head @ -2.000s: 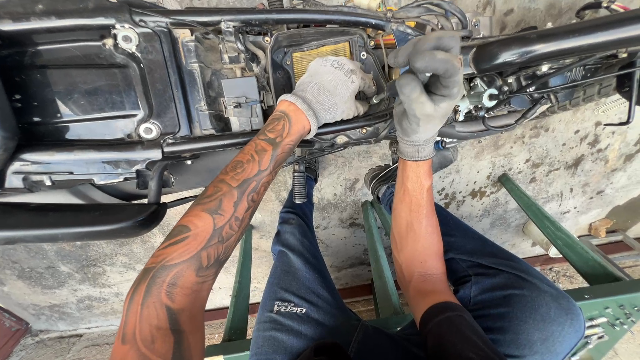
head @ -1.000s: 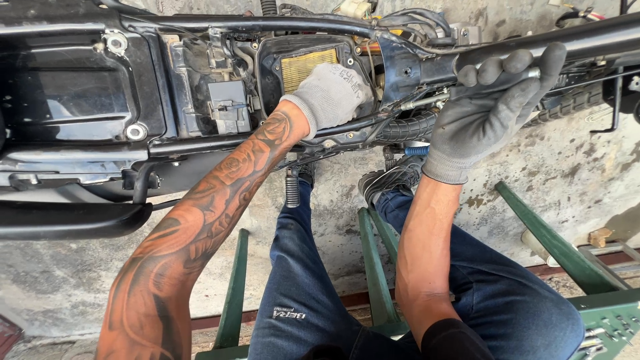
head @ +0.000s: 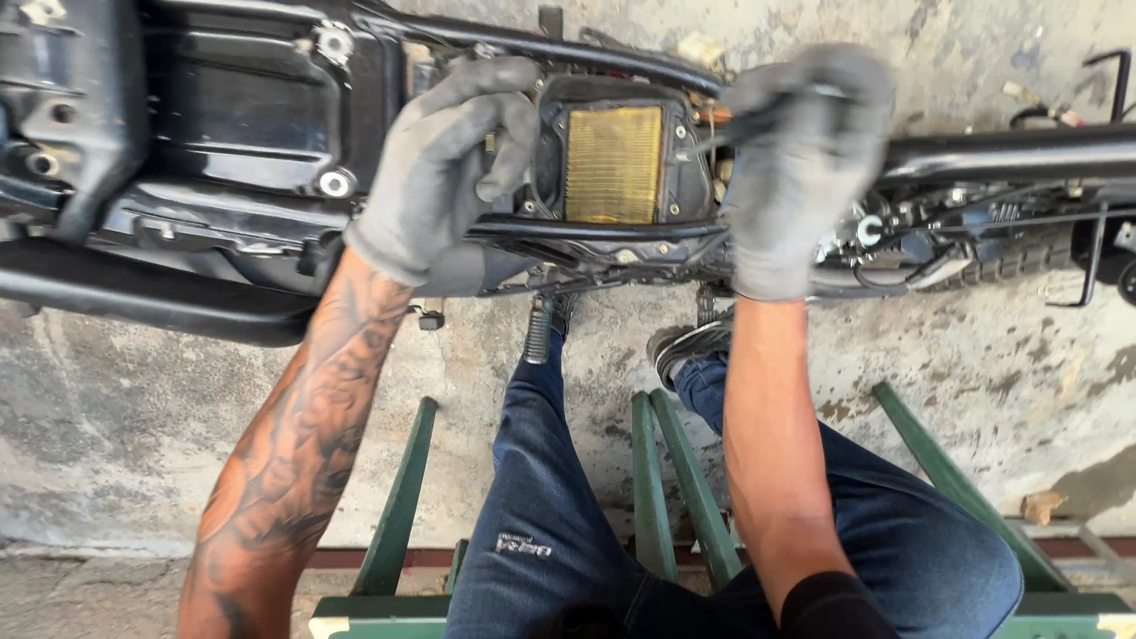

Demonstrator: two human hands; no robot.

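A motorcycle frame (head: 603,231) runs across the view, with an open air filter box (head: 550,133) holding a pleated yellow air filter (head: 614,164). My left hand (head: 444,164), in a grey work glove, is at the box's left side with its fingers curled; whether anything is between them cannot be told. On the right, my right hand (head: 812,169), also gloved and blurred by motion, grips a screwdriver (head: 754,129) with a dark handle. Its thin shaft points left toward a screw spot on the right rim of the box.
A black under-seat tray (head: 240,106) lies left, above a black curved bar (head: 151,288). The black frame tube (head: 1012,158), cables and a tyre (head: 1021,266) are at right. My legs straddle green metal stool legs (head: 652,488) on the concrete floor.
My left hand has come off the filter area to its left side, uncovering the yellow filter. My right hand, raised at the right one second ago, is now closer to the box with the screwdriver.
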